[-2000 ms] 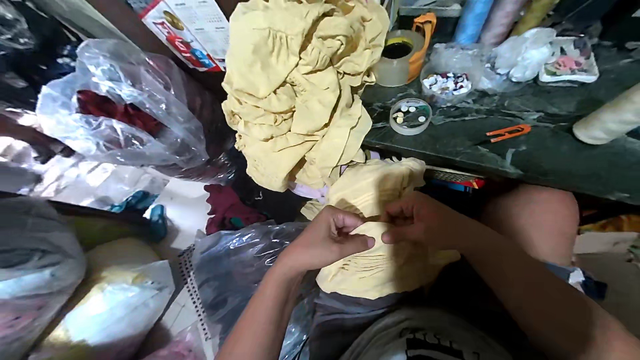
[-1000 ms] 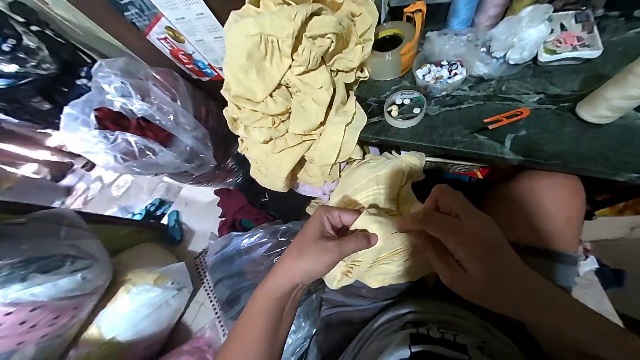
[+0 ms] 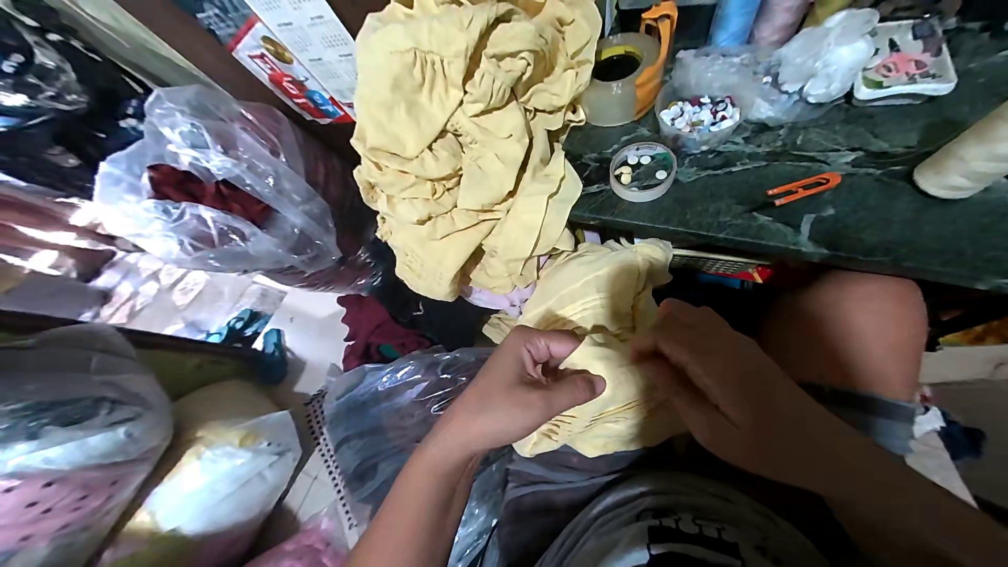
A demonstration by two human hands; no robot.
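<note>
A gathered pale yellow garment [image 3: 614, 291] lies across my lap. At its left side is my left hand [image 3: 528, 386], thumb and fingers curled with the tips at the cloth; whether they pinch it is unclear. My right hand [image 3: 701, 378] is at the right side of the garment, its fingers bunched and in shadow, so anything small between them is hidden. Beyond the hands, a large heap of yellow cloth [image 3: 472, 150] hangs over the left end of the dark green stone-topped table [image 3: 866, 220].
On the table are a round dish of buttons [image 3: 642, 172], a tub of small buttons [image 3: 699, 122], a tape roll [image 3: 618, 75], an orange thread snipper [image 3: 803, 189] and a thread cone [image 3: 965, 157]. Plastic bags [image 3: 213, 197] of cloth stand at the left.
Two seconds ago my hands were close together on the yellow garment. My right hand has since moved off to the right, leaving a gap between them.
</note>
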